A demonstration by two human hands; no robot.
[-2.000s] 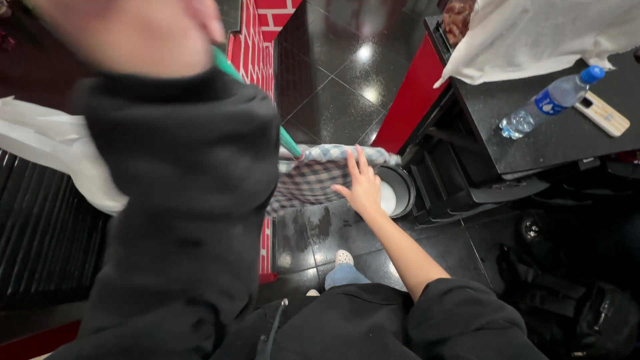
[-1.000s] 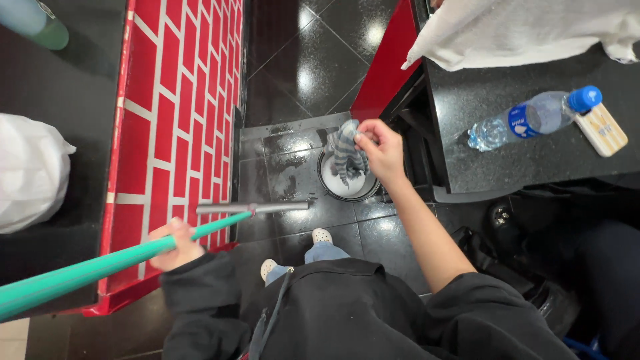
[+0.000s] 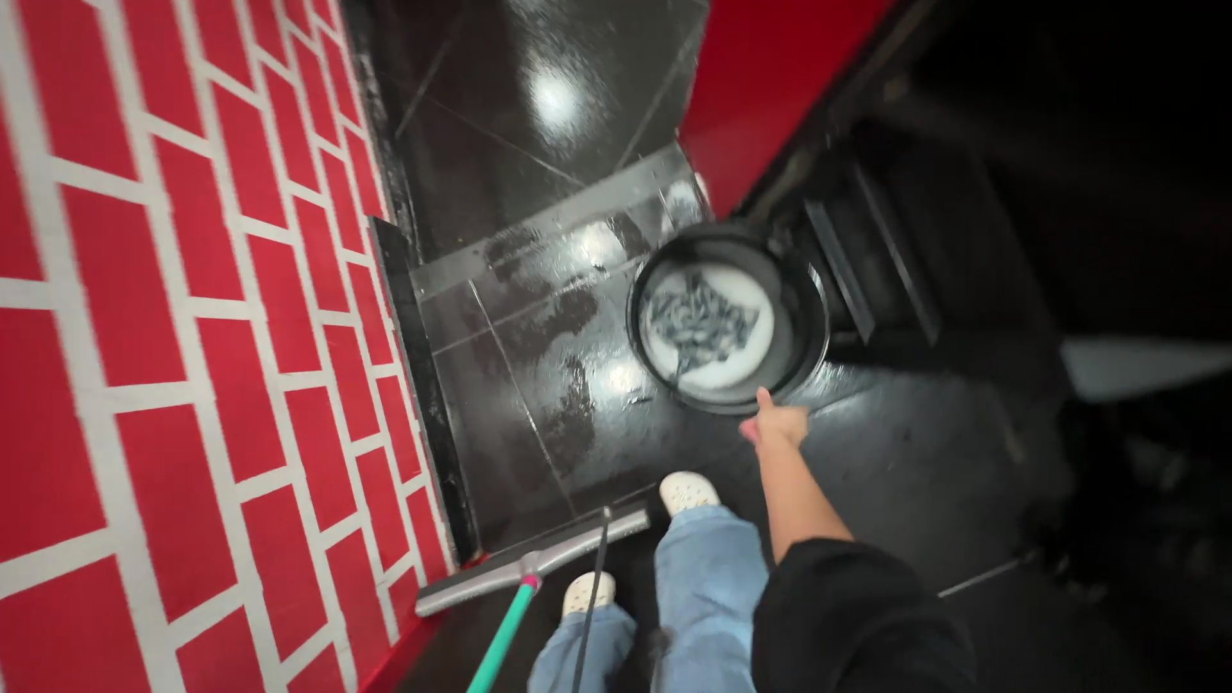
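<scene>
My right hand (image 3: 778,423) is just below the near rim of a black bucket (image 3: 808,322); whether it touches the rim I cannot tell. No cloth shows in this hand. A wet, patterned grey cloth (image 3: 698,322) lies in the whitish liquid inside the bucket. At the lower left, a floor squeegee with a grey head (image 3: 491,580) and green handle (image 3: 503,640) rests by my feet. My left hand is out of view, and the upper handle runs off the bottom edge.
A wall painted with red bricks (image 3: 221,356) rises on the left. Wet black floor tiles (image 3: 539,385) lie before my feet in white clogs (image 3: 688,492). A red panel (image 3: 760,87) and dark cabinet parts (image 3: 871,250) stand beyond and beside the bucket.
The cloth that hung from my right hand above the bucket is now in it, let go. The squeegee head has come down near my feet. My left hand has left the view, which now tilts lower.
</scene>
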